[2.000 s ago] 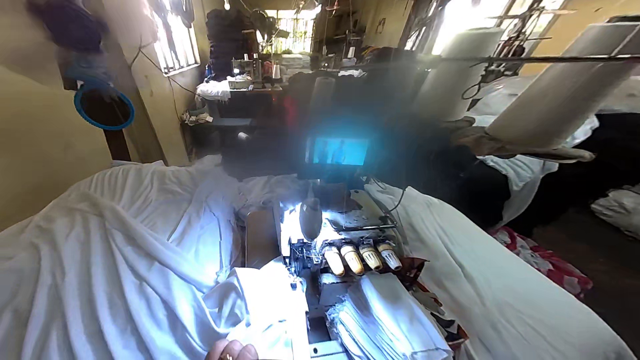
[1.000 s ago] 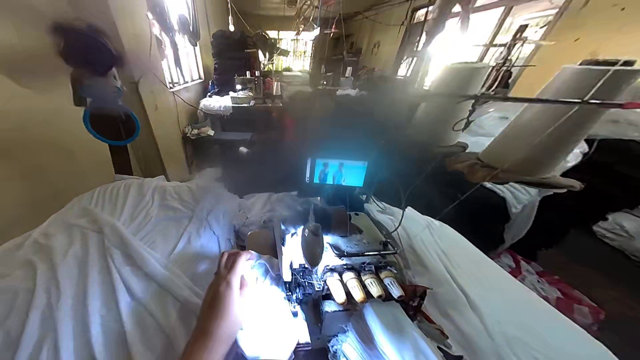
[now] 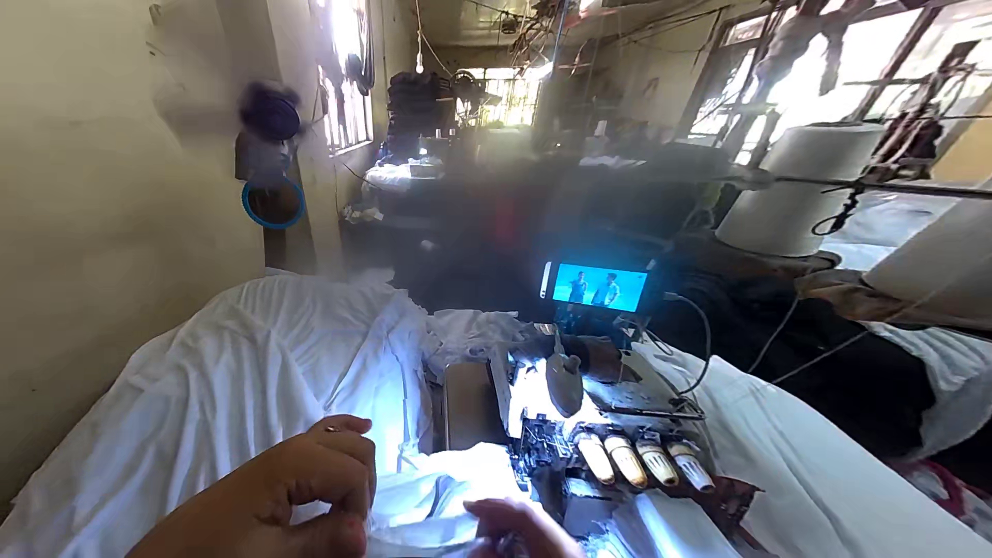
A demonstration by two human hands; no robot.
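Observation:
My left hand (image 3: 298, 488) is at the lower left over white cloth (image 3: 457, 484), its fingers curled; a ring shows on one finger. Whether it pinches any cloth is unclear. At the bottom edge, my right hand (image 3: 523, 527) reaches to the same brightly lit cloth, its lower part cut off and its grip hidden. Just beyond stands a sewing machine (image 3: 539, 446), apparently an overlocker, with a lit work area. Several cream-coloured rounded parts (image 3: 624, 459) are lined up along its front. A pile of white strips or folded cloth (image 3: 666, 527) lies right of my right hand.
White fabric is heaped at left (image 3: 256, 356) and spread at right (image 3: 806, 449). A phone with a lit screen (image 3: 598, 287) stands behind the machine, a cable (image 3: 707, 333) beside it. Large white thread cones (image 3: 806, 186) stand at right. A blue-rimmed round object (image 3: 273, 203) hangs at left.
My left hand has moved back from the cloth beside the machine toward the lower left. My right hand has come into view at the bottom edge.

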